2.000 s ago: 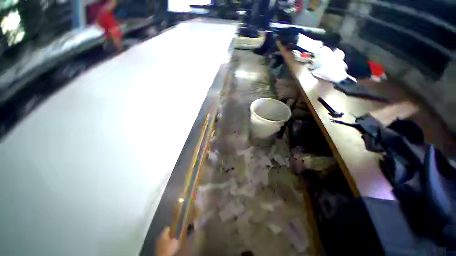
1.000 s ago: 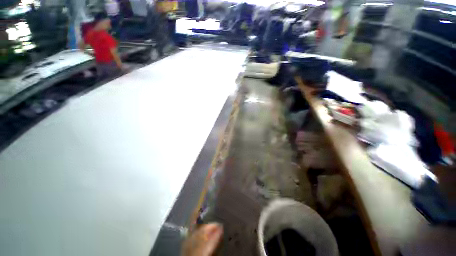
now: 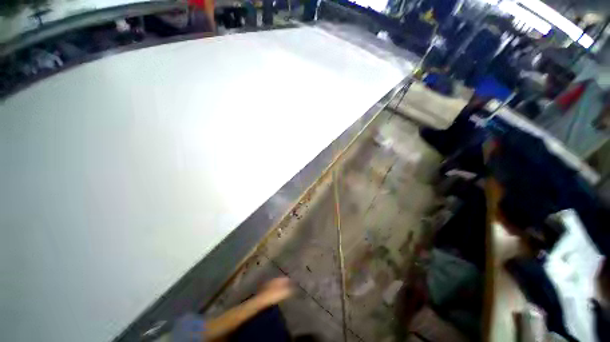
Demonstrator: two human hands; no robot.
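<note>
White underlay paper (image 3: 194, 147) lies flat over the long grey table (image 3: 267, 210), with a grey strip of tabletop bare along its near right edge. My left hand (image 3: 275, 291) is blurred at the bottom centre, over the aisle just right of the table edge. Its forearm comes in from the lower left with a grey-blue sleeve. I cannot tell whether the fingers are closed or hold anything. A thin tan line (image 3: 340, 234) runs down the aisle right of the hand; I cannot tell if it is a stick or a floor mark. My right hand is not in view.
The concrete aisle (image 3: 374, 234) has pale scraps on it. The side table's brown edge (image 3: 491, 267) is at the right, with dark fabric and a white cloth (image 3: 574, 267). Dark heaps and a pale block (image 3: 435, 103) stand at the far aisle. A person's arm (image 3: 209, 15) shows beyond the table.
The view has swung and tilted, and the far table end now shows more widely. The white bucket has left the picture. My left hand still shows at the bottom, now with more forearm and sleeve.
</note>
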